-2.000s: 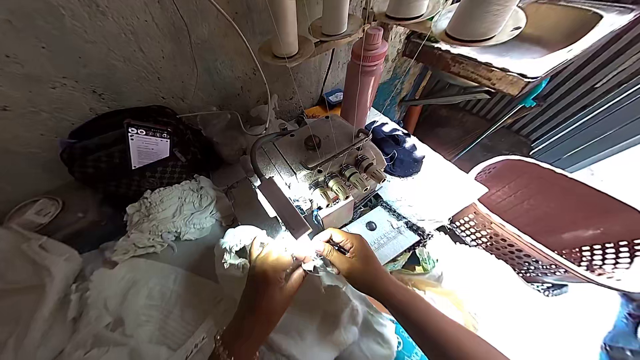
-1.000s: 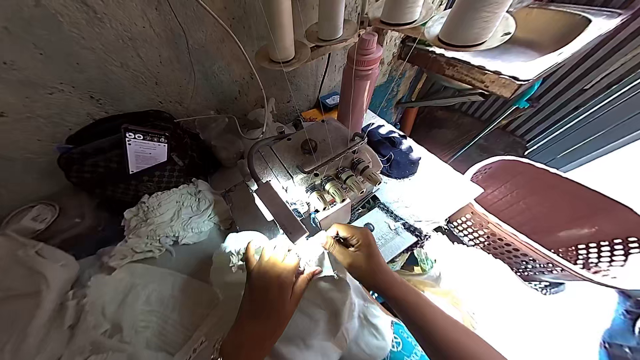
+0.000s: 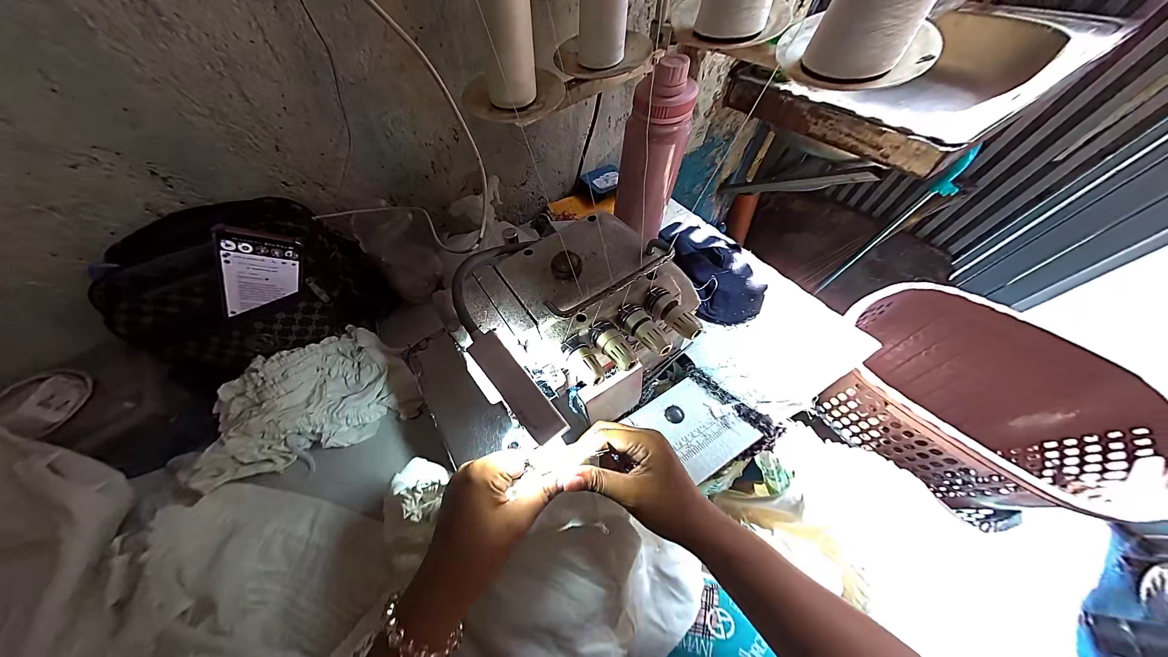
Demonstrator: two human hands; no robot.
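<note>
A serger sewing machine (image 3: 584, 274) with several tension dials stands in the middle, a lamp shining near its needle area. Just in front of it, my left hand (image 3: 497, 511) pinches white fabric (image 3: 584, 584) between thumb and fingers, close beside my right hand. The fingers of my right hand (image 3: 639, 474) are curled on the fabric's edge, and a small dark object, too unclear to name, shows in them. Glare hides the cloth at the fingertips. The rest of the fabric hangs below both hands. A ruffled white fabric bundle (image 3: 306, 401) lies left of the machine.
Thread cones (image 3: 602, 32) stand above the machine. Behind it is a pink bottle (image 3: 652, 151), with dark blue cloth (image 3: 716, 274) nearby. A black bag (image 3: 173, 292) bearing a phone (image 3: 259, 274) sits at left. A perforated plastic basket (image 3: 1013, 392) is at right, below a metal sink (image 3: 985, 64).
My left hand's fingers, spread over the fabric one second ago, are now drawn in, pinching it near my right hand. The white fabric between the hands is more bunched.
</note>
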